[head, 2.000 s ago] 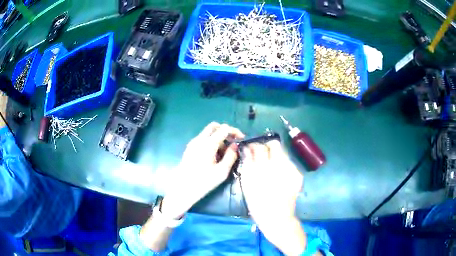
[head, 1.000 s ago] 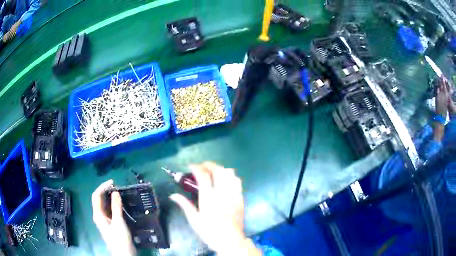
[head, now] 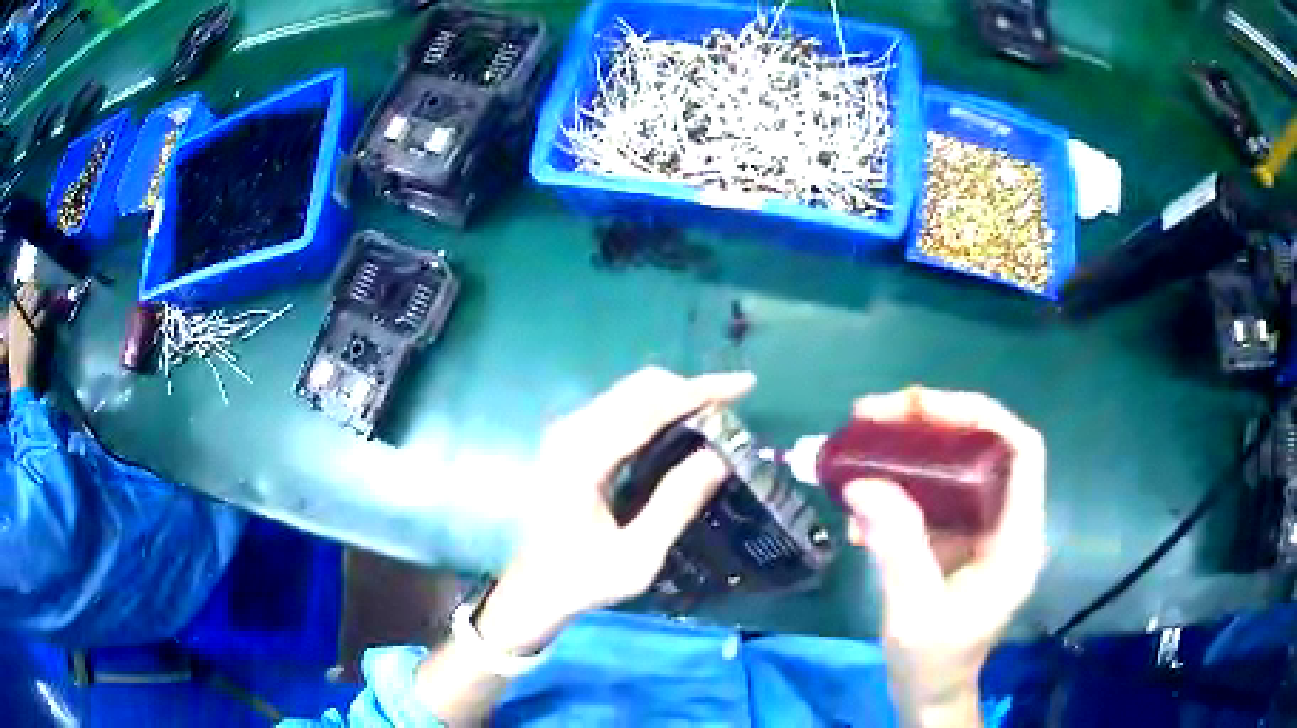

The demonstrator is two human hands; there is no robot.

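My left hand (head: 612,477) holds a black slotted housing (head: 754,533) tilted above the bench near its front edge, with the thumb on its inner side. My right hand (head: 981,569) grips a dark red bottle (head: 925,467) lying sideways, its pale collar and thin tip pointing left. The tip is at the upper edge of the housing; whether it touches cannot be told. A small dark fitting (head: 738,322) stands on the green bench behind the housing.
A large blue bin of white leads (head: 726,206) and a small blue bin of brass pieces (head: 1060,213) stand at the back. A black cylindrical tool (head: 1159,253) is at right. Housings (head: 373,334) and a bin of black parts (head: 242,277) are left. A neighbour's blue sleeve (head: 100,498) shows at far left.
My right hand has lifted the red bottle off the bench and brought its tip to the housing. My left hand has kept the housing and tilted it. The camera view turned right and back.
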